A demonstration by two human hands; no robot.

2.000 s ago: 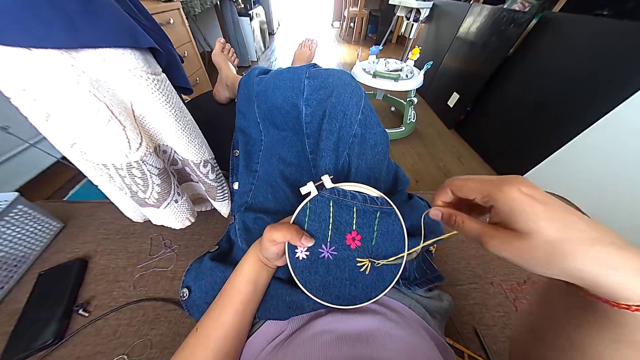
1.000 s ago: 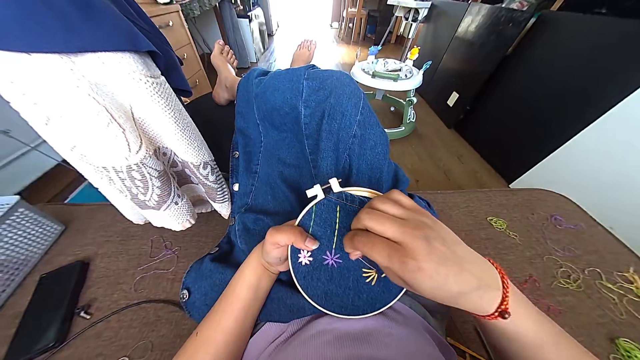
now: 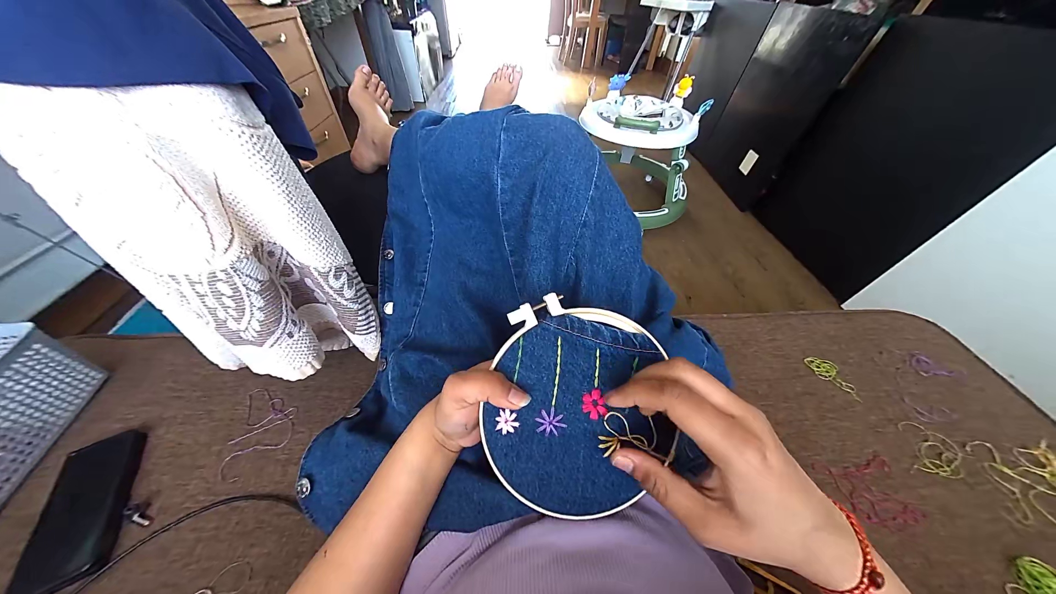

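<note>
A round embroidery hoop (image 3: 569, 516) holds blue denim (image 3: 561, 470) stretched tight over my lap. My left hand (image 3: 474, 408) grips the hoop's left rim, its thumb on the denim near a pale pink stitched flower (image 3: 506, 421). To the right of that are a purple flower (image 3: 551, 421), a bright pink flower (image 3: 594, 404) and a partly stitched mustard-yellow one (image 3: 610, 445). My right hand (image 3: 709, 462) is over the hoop's right side, thumb and forefinger apart around a loop of yellow thread (image 3: 629, 429). No needle can be made out.
Loose thread bundles in green (image 3: 829, 373), purple (image 3: 928, 365) and dark red (image 3: 879, 495) lie on the brown couch (image 3: 767, 346) at right. A black phone (image 3: 78, 503), a cable (image 3: 206, 503) and a grey basket (image 3: 49, 392) are at left. A baby walker (image 3: 639, 132) stands on the floor ahead.
My right hand came from right of the hoop, where it held yellow thread drawn out, to over the denim. Its thumb and forefinger have since spread, and the thread now lies in a loose loop.
</note>
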